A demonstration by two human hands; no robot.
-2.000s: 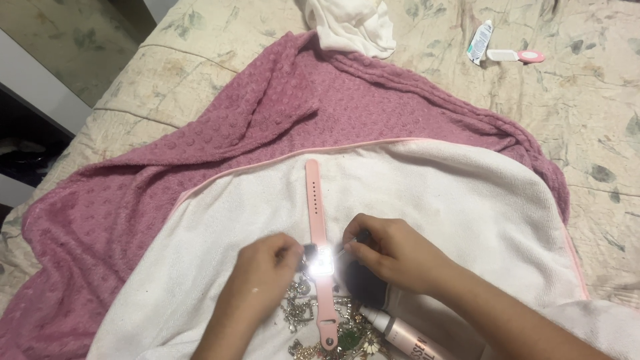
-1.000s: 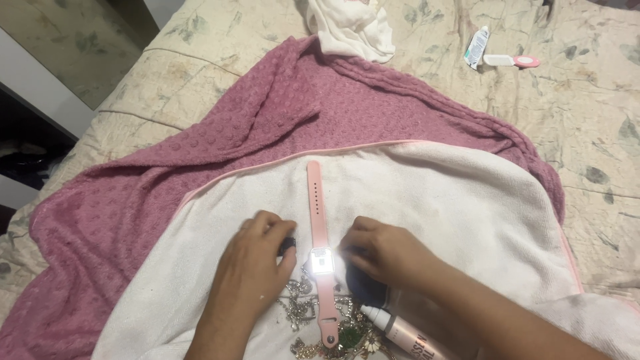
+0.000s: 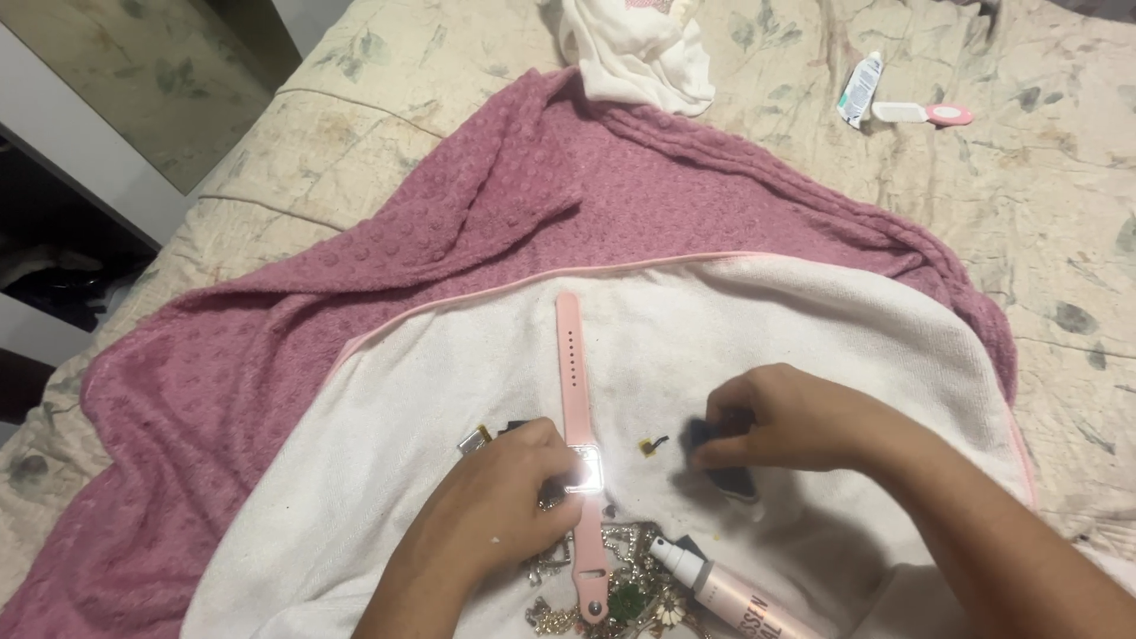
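Note:
A smartwatch (image 3: 583,469) with a pink strap lies lengthwise on a white towel (image 3: 461,355), its case glaring brightly. My left hand (image 3: 506,488) rests at the left side of the watch case, fingers curled; what lies under them is hidden. A small silver battery-like part (image 3: 474,439) and a dark piece sit just beyond that hand. To the right, my right hand (image 3: 754,426) pinches a dark blue, flat object (image 3: 732,479), partly covered by the fingers. Between the hands lies a small yellow and black part (image 3: 653,445), perhaps a flex cable.
Chains and jewelry (image 3: 630,595) are heaped below the watch, beside a pink spray bottle (image 3: 745,603) with a white nozzle. A pink bumpy blanket (image 3: 692,195) surrounds the towel on the bed. Farther off are a white cloth (image 3: 639,62), a tube (image 3: 859,90) and a pink-handled tool (image 3: 948,114).
My right hand has moved right, away from the watch, with the dark blue object. My left hand has come in against the watch case. The small yellow and black part now shows between them.

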